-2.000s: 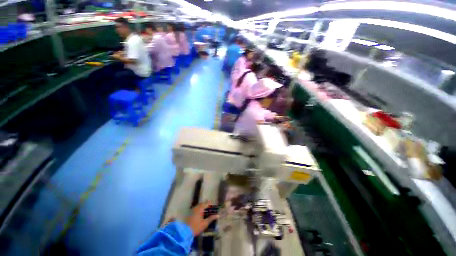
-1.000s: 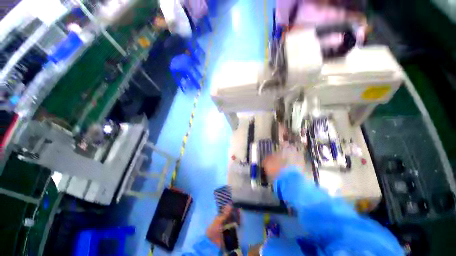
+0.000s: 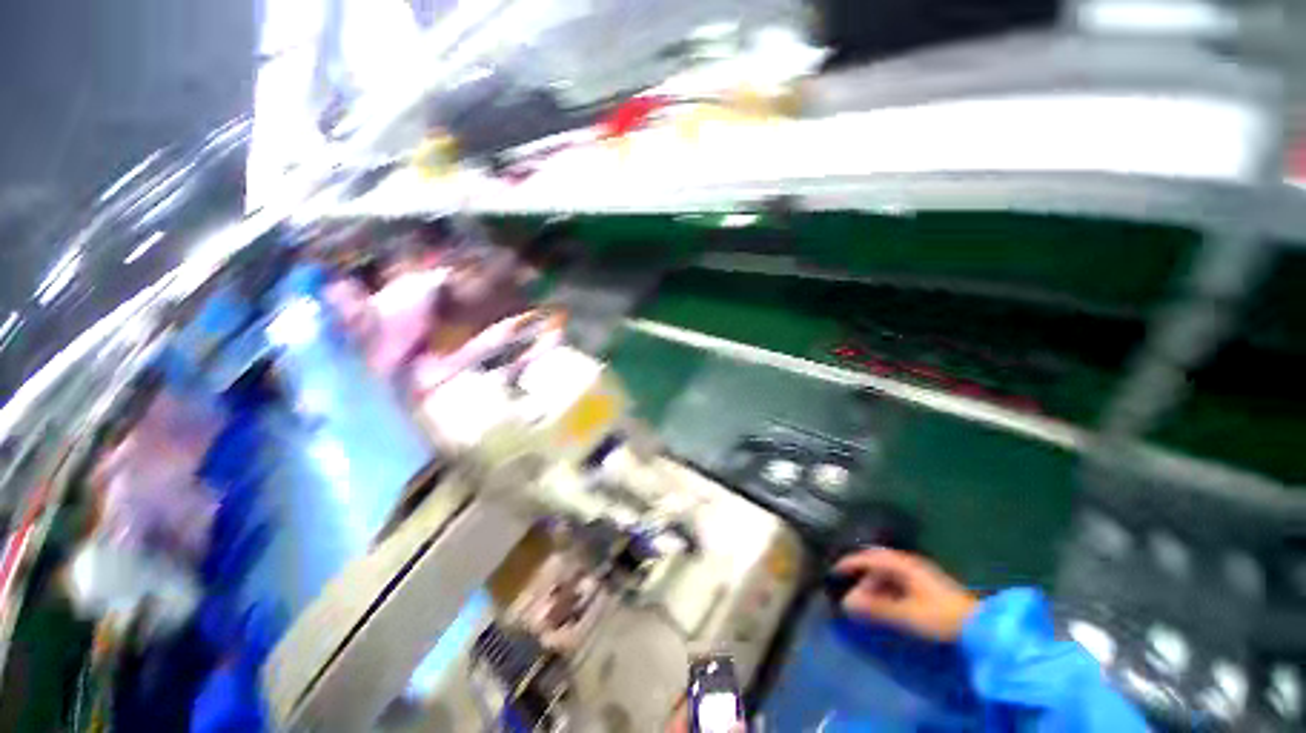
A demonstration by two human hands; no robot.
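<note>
The image is blurred. My left hand (image 3: 679,715) is mostly cut off by the bottom edge; its fingertips hold a flip phone (image 3: 715,697) with a pale screen, upright beside the machine. My right hand (image 3: 905,593), in a blue sleeve, reaches over the green bench on the machine's right. Its fingers are closed around a small dark piece, seemingly a handset, at the near end of a clear tray (image 3: 788,470). The beige machine (image 3: 731,537) stands left of my right hand, with fixtures and metal parts on its bed.
Another tray with dark and pale pieces (image 3: 1167,652) lies at the lower right. A white shelf (image 3: 931,151) runs above the green bench, with a red item (image 3: 630,115) on it. People in pink and blue smocks are at the left, beside the blue floor.
The view has swung right, toward the bench and shelf. My right hand has moved from the machine's left station to the tray on the right. My left hand still holds a phone.
</note>
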